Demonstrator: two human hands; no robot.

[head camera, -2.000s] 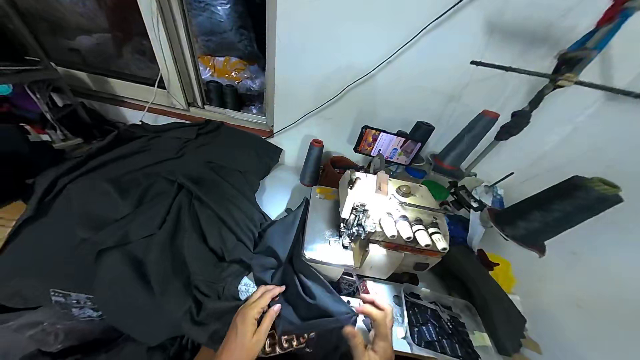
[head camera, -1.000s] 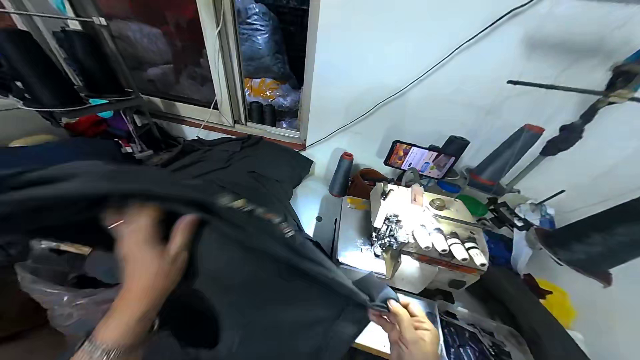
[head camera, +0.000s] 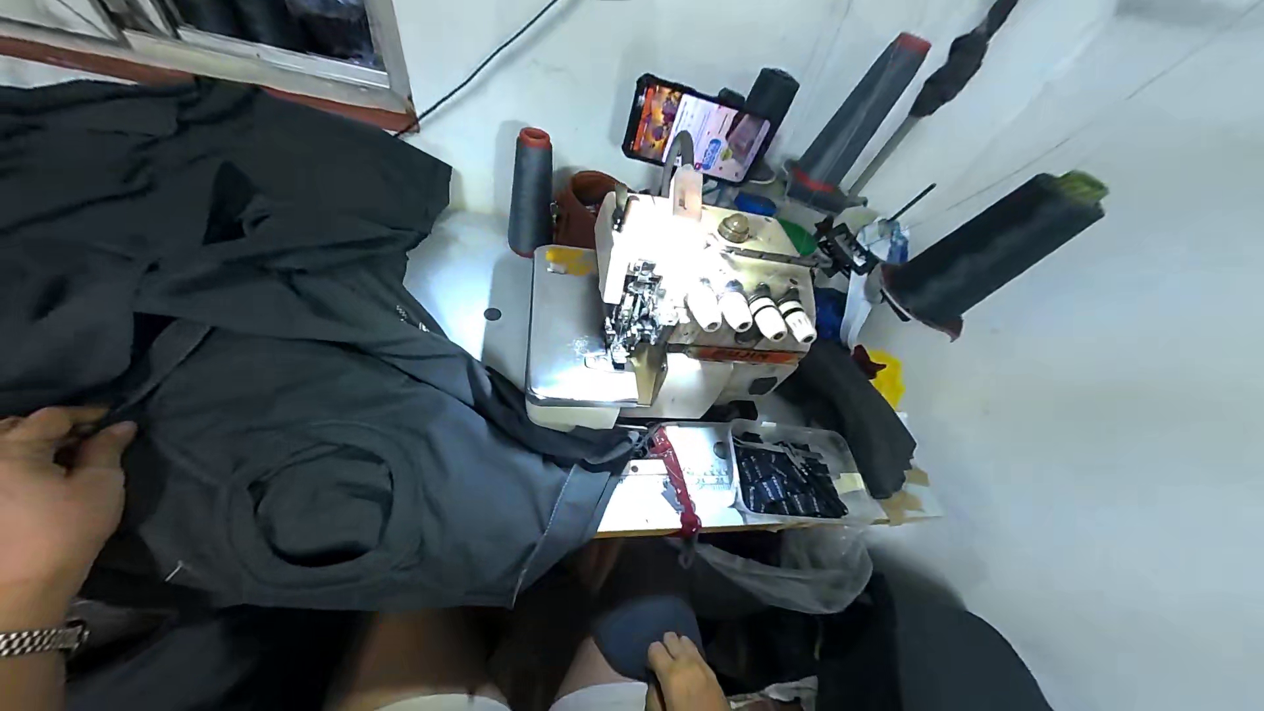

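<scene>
A dark grey garment (head camera: 395, 395) lies spread left of an overlock sewing machine (head camera: 706, 286), its lower edge hanging over the table. A round opening shows in its cloth. My left hand (head camera: 64, 494), at the left edge, pinches a fold of this garment between thumb and fingers. Low in the view, my right hand (head camera: 681, 673) has its fingers curled on the edge of a rounded blue-grey piece of cloth (head camera: 640, 632) above my lap; whether it joins the garment is hidden. The machine's lamp is lit beside the needle area.
A clear plastic box (head camera: 790, 474) of small black labels stands right of the machine. Behind are a thread cone (head camera: 531, 193), a brown cup (head camera: 588, 202) and a phone (head camera: 696, 128) with its screen lit. Large thread cones (head camera: 992, 252) lean at right. A red strip (head camera: 675, 479) hangs over the table edge.
My right hand has moved down from beside the machine to my lap. The garment, lifted and blurred a second ago, now lies on the table. The view has tilted down.
</scene>
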